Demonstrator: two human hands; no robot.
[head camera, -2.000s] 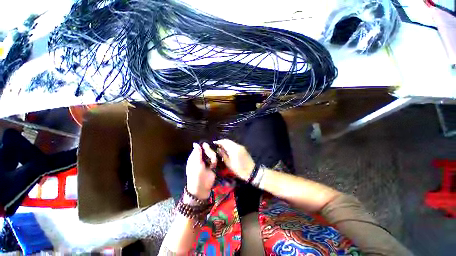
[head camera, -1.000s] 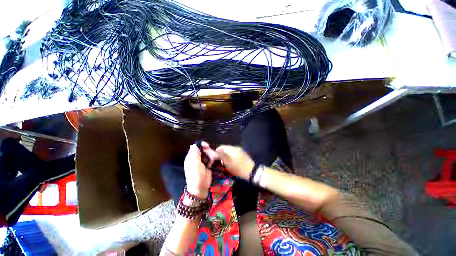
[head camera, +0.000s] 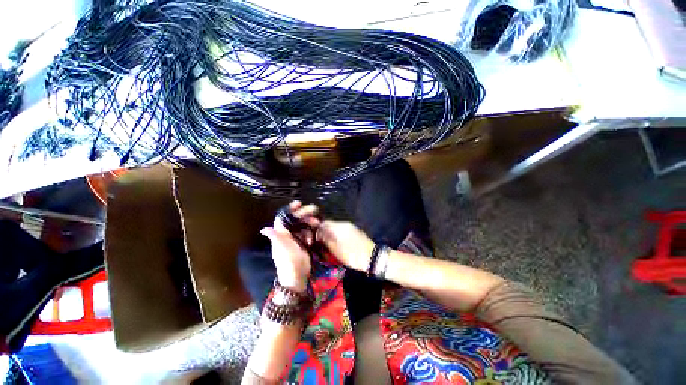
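Observation:
A large looped bundle of thin black cables lies on the white table and hangs over its front edge. My left hand is over my lap, thumb raised to the left and fingers curled around a small dark piece, possibly cable ends. My right hand is close beside it on the right, its fingertips at the dark piece. What exactly the right fingertips grip is hidden. Small dark parts lie on the table near the bundle's left end.
An open cardboard carton stands left of my knees. A black coil in clear plastic lies right of the bundle. Red stools show at the right and left. A person's dark-clothed limb is at the far left. A table leg slants at right.
My left hand has opened somewhat, its thumb now away from the fingers. My right hand has shifted slightly left and down. The whole view has drifted, so the table things appear farther left.

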